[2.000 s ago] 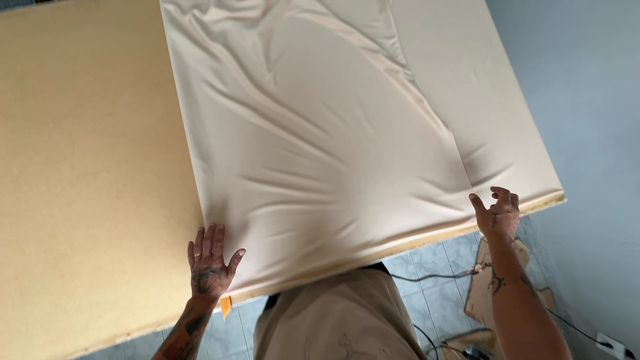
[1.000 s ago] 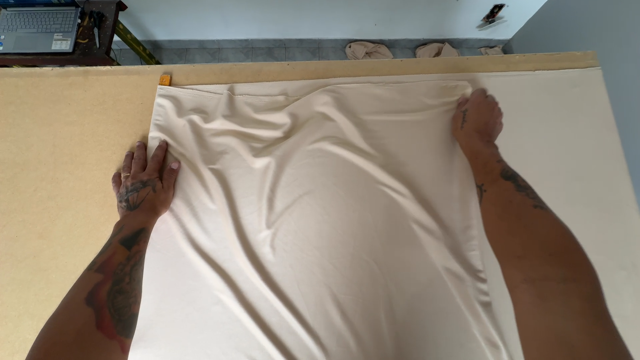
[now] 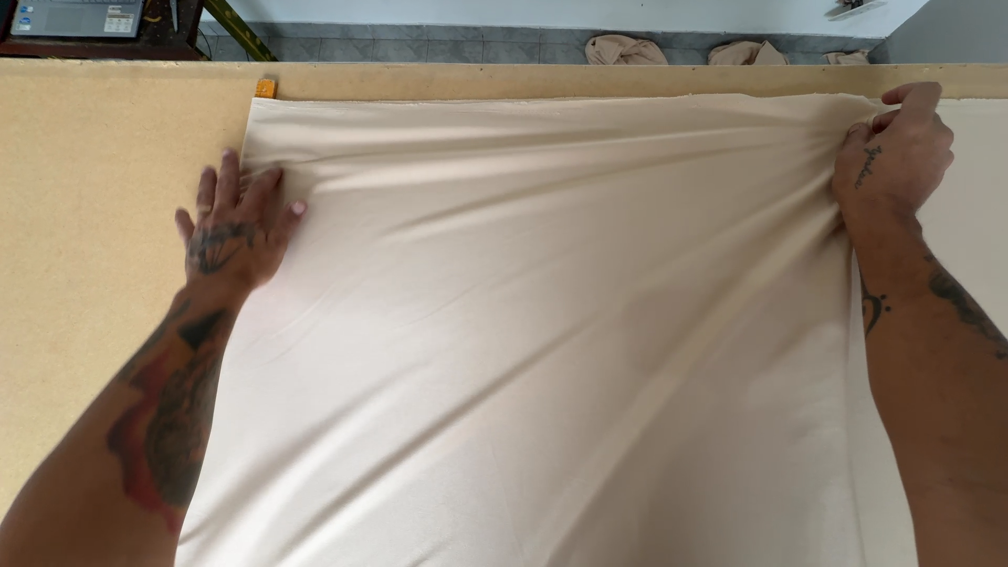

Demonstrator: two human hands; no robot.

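Observation:
Cream fabric (image 3: 504,315) lies over a wide fibreboard table (image 3: 94,118), its far edge close to the table's far edge. Flat on the fabric's left edge, with fingers spread, rests my left hand (image 3: 236,224). My right hand (image 3: 898,153) pinches the far right corner of the cloth between thumb and fingers. Creases fan out from that corner across the sheet. More pale material (image 3: 965,189) lies beneath and to the right of it. An orange marker or tape piece (image 3: 266,88) sits at the far left corner of the fabric.
Beyond the table's far edge, bunched beige cloths (image 3: 626,50) lie on the tiled floor (image 3: 457,49). A laptop (image 3: 77,17) stands on a dark wooden table (image 3: 169,35) at the far left, beside a green slanted bar (image 3: 236,27). A wall rises behind.
The view has swung from the table's near edge to its far edge. Since one second ago, the cloth's far edge has become straighter and its creases now run toward my right hand.

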